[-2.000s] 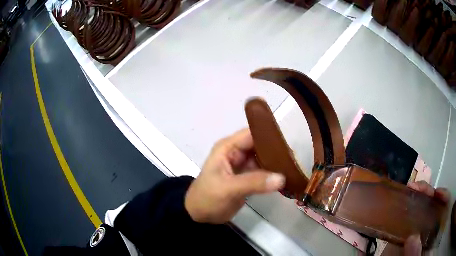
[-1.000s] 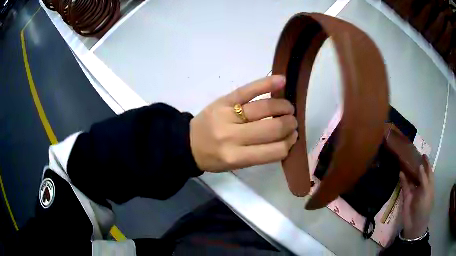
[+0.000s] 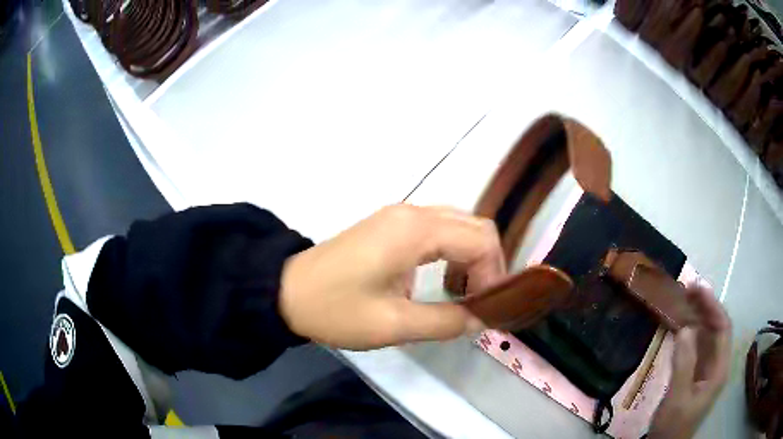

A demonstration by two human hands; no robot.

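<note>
My left hand (image 3: 395, 279) holds a brown headband (image 3: 592, 154) near its end, between thumb and fingers, above the table. The band is partly blurred, with a dark strip inside its curve. My right hand (image 3: 700, 360) is lower right, at the outer end of the brown, shiny applicator box (image 3: 657, 291). The box's roller end (image 3: 614, 260) lies over the black pad (image 3: 601, 343) and does not touch the band. The pad lies on a pink printed card (image 3: 549, 386). A narrow tan strip (image 3: 644, 369) shows beside the pad.
Rows of brown headbands stand along the table edge at upper right (image 3: 721, 73) and upper left (image 3: 146, 34). More brown bands (image 3: 767, 377) lie at the right rim. The pale table's white edge (image 3: 378, 381) runs diagonally, with dark floor (image 3: 77, 154) and a yellow line at left.
One second ago the headband was held higher and more upright. It has since turned, with one end pointing right over the pad. My left hand has moved slightly down and left.
</note>
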